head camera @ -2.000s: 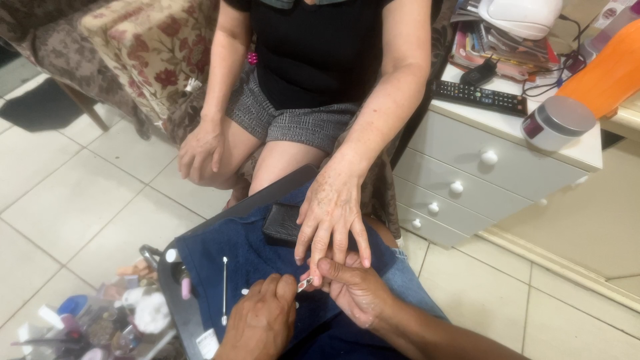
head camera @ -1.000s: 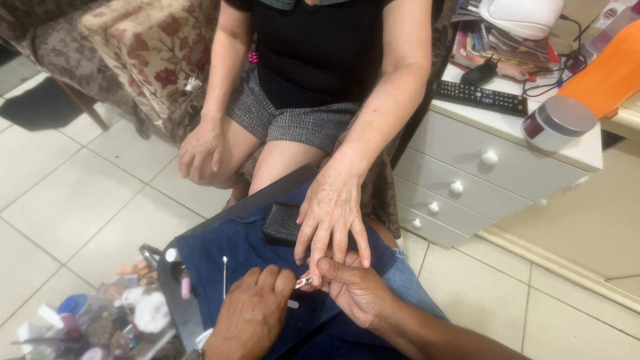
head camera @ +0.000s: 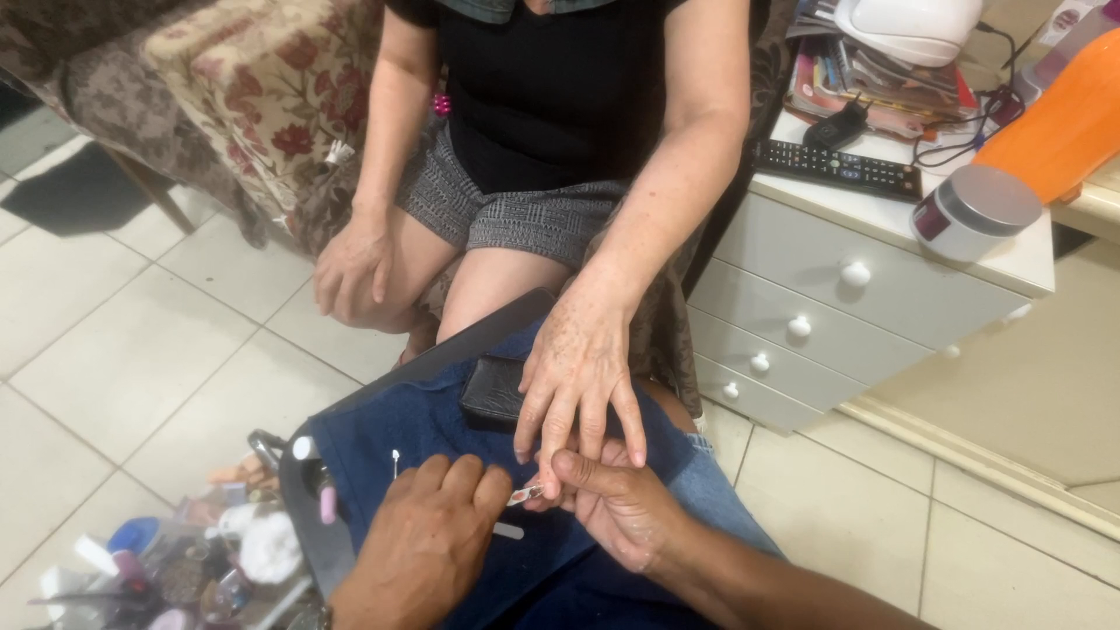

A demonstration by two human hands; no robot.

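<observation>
My left hand [head camera: 429, 534] is closed around a small metal nipper [head camera: 523, 496], probably a cuticle nipper, whose tip meets a fingertip of the seated person's hand [head camera: 582, 376]. From the other side, my right hand [head camera: 626, 507] holds that same finger between thumb and fingers. The person's hand rests palm down over a black padded block [head camera: 492, 392]. Beneath everything lies a dark blue towel [head camera: 367, 420] on a black tray [head camera: 306, 516]. A thin white-tipped stick [head camera: 395, 462] and a pale flat file-like piece [head camera: 507, 530] lie on the towel, both partly hidden near my left hand.
A container of bottles and cotton [head camera: 269, 547] stands at the lower left. At the right, a drawer cabinet [head camera: 814, 262] carries a remote control [head camera: 837, 170], a lidded jar [head camera: 976, 213], an orange bottle [head camera: 1059, 122] and magazines [head camera: 875, 87]. The person's other hand [head camera: 354, 269] rests on a knee.
My left hand has shifted slightly, covering more of the thin stick on the towel than two seconds ago. My right hand keeps its hold on the finger.
</observation>
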